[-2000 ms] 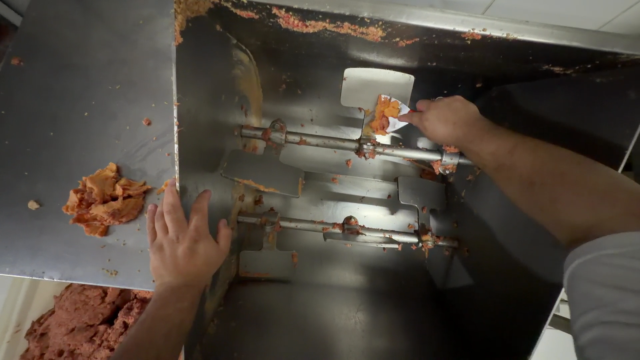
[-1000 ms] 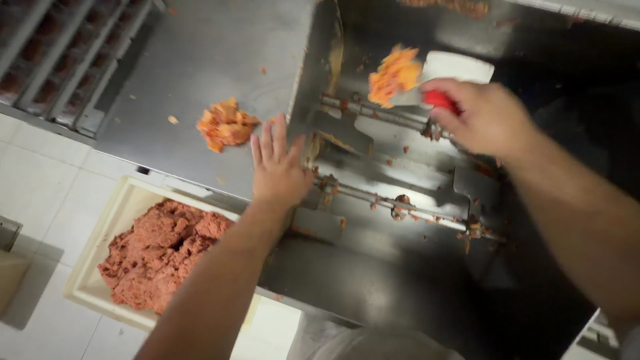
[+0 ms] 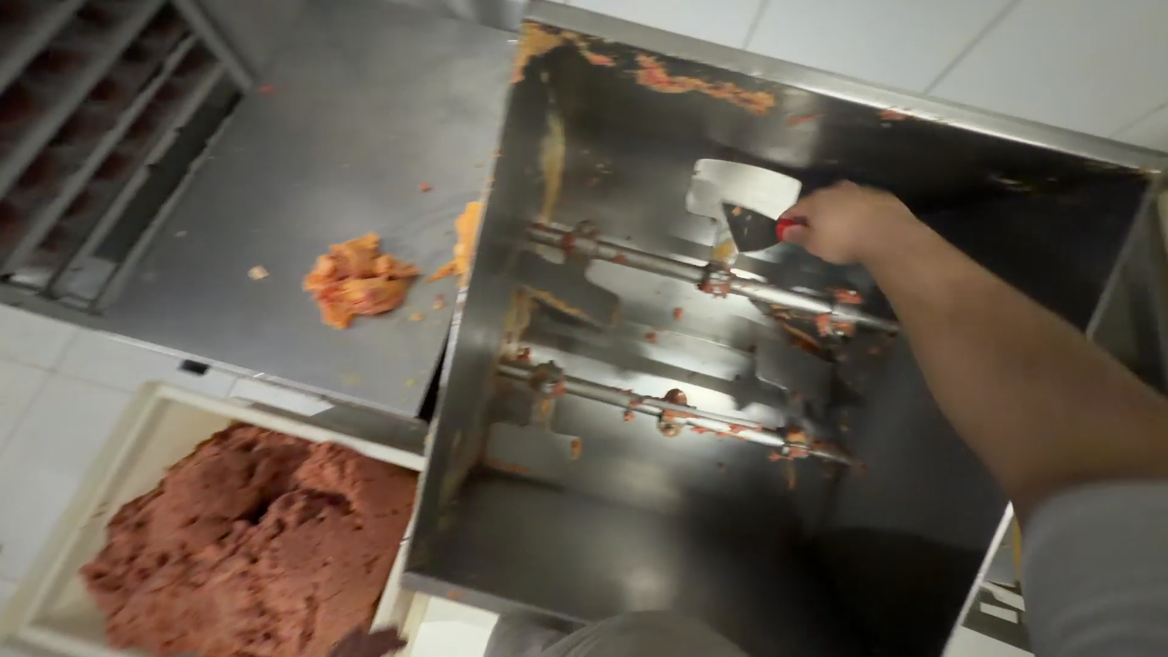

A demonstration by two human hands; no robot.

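Observation:
My right hand (image 3: pixel 844 222) grips the red handle of a scraper (image 3: pixel 753 228), its dark triangular blade beside a flat paddle (image 3: pixel 744 187) on the upper shaft (image 3: pixel 639 258) of a steel mixer tub (image 3: pixel 912 119). Bits of orange-red paste cling to that shaft and to the lower shaft (image 3: pixel 602 392). A smear of paste (image 3: pixel 703 87) runs along the tub's far wall. On the steel table to the left lies a clump of orange paste (image 3: pixel 360 281), with a smaller orange smear (image 3: pixel 467 239) at the tub's rim. My left hand is out of view.
Below the table (image 3: pixel 274 164), a cream plastic bin (image 3: pixel 119 456) holds a large mass of reddish ground meat (image 3: pixel 265 538). A slatted metal rack (image 3: pixel 100 137) stands at the upper left. The tub's steel rim (image 3: pixel 821 100) borders the tiled floor or wall beyond.
The scraper carried orange paste one second ago; its blade now shows almost none. An orange smear has appeared at the table's edge by the tub. My left hand has left the view.

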